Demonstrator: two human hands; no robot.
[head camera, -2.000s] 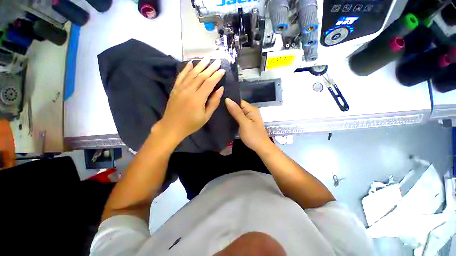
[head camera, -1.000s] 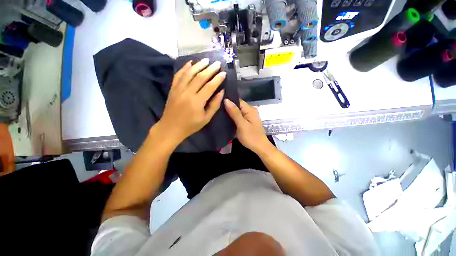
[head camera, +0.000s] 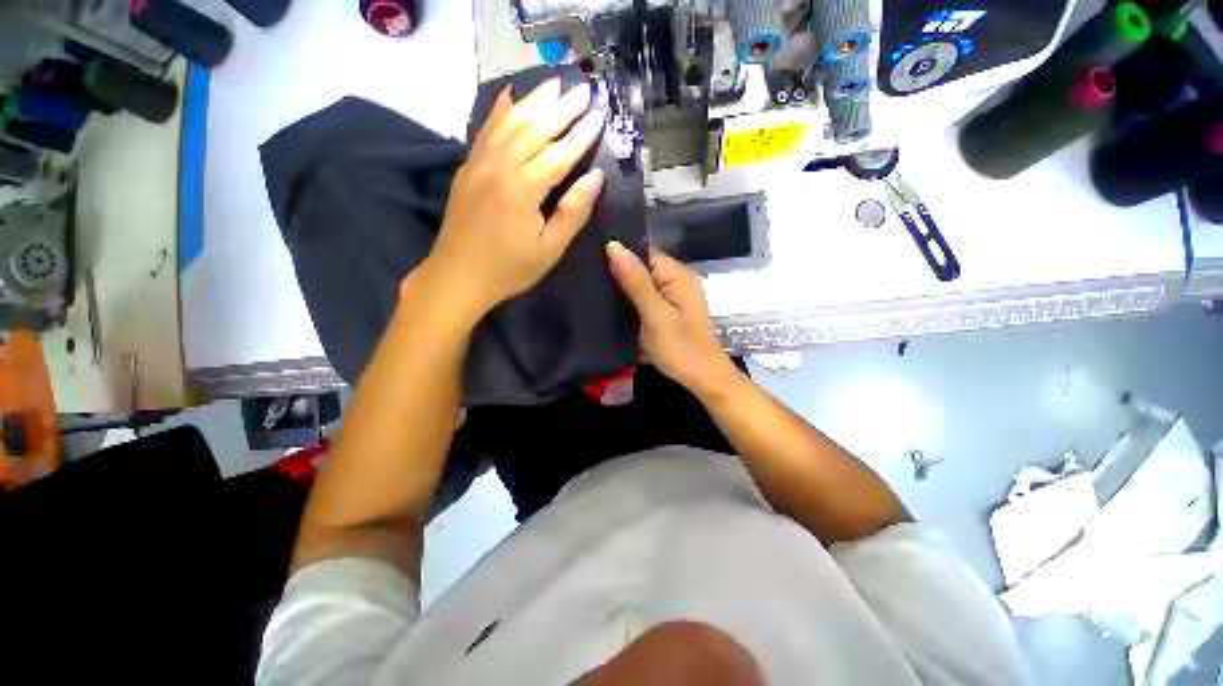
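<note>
A dark grey garment piece lies on the white table left of and under the needle area, its right edge running up to the presser foot. My left hand lies flat on the cloth with fingers spread, fingertips just left of the presser foot. My right hand pinches the cloth's right edge near the table front, thumb on top, other fingers partly hidden. The overlock machine stands at the top, cut off by the frame. Its needles are too small to tell.
A recessed dark tray is right of the cloth. Thread snips and a small round disc lie on the table. Thread cones stand right, more at left. A control panel is top right. A measuring strip runs along the front edge.
My left hand and the cloth's top edge have moved up, further along the presser foot. My right hand still holds the edge lower down. The view has shifted slightly.
</note>
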